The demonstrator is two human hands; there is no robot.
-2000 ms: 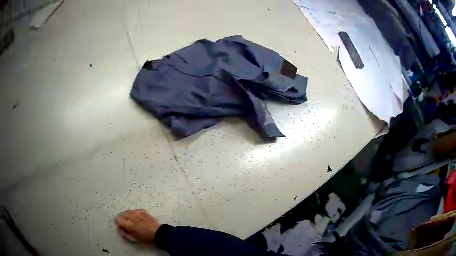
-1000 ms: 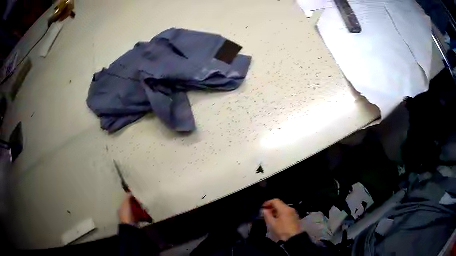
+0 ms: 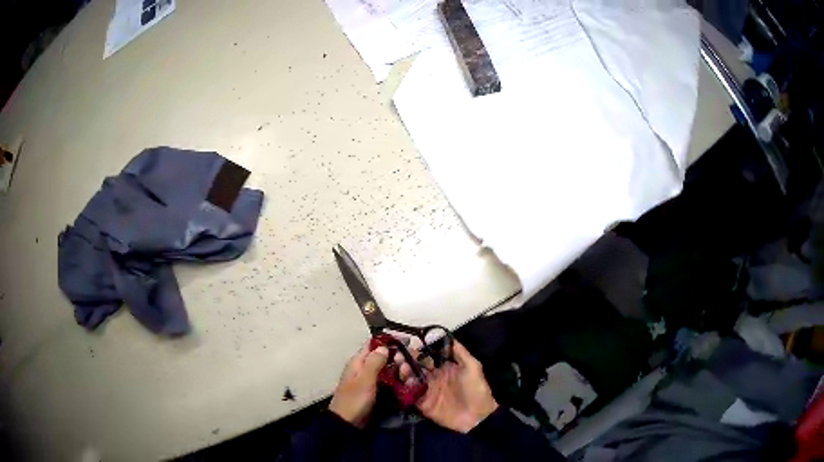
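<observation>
The tailor's shears (image 3: pixel 363 298) have dark pointed blades, slightly apart, aimed away from me over the near table edge. My left hand (image 3: pixel 359 383) grips the red handle. My right hand (image 3: pixel 459 388) is at the black handle loop, with its fingers at the handles. The white marker paper (image 3: pixel 551 144) lies ahead to the right, its near corner reaching the table edge. A dark fabric weight (image 3: pixel 471 50) rests on it.
A crumpled grey-blue garment with a brown patch (image 3: pixel 163 226) lies on the cream table (image 3: pixel 298 162) at left. A printed label sheet (image 3: pixel 135 23) is at the far left. A silver rail (image 3: pixel 745 108) is at right. Cloth (image 3: pixel 669 397) is piled below the table edge.
The view has swung right, so the garment appears further left and the paper nearer. The shears, earlier held in my left hand, are now between both hands, pointing forward.
</observation>
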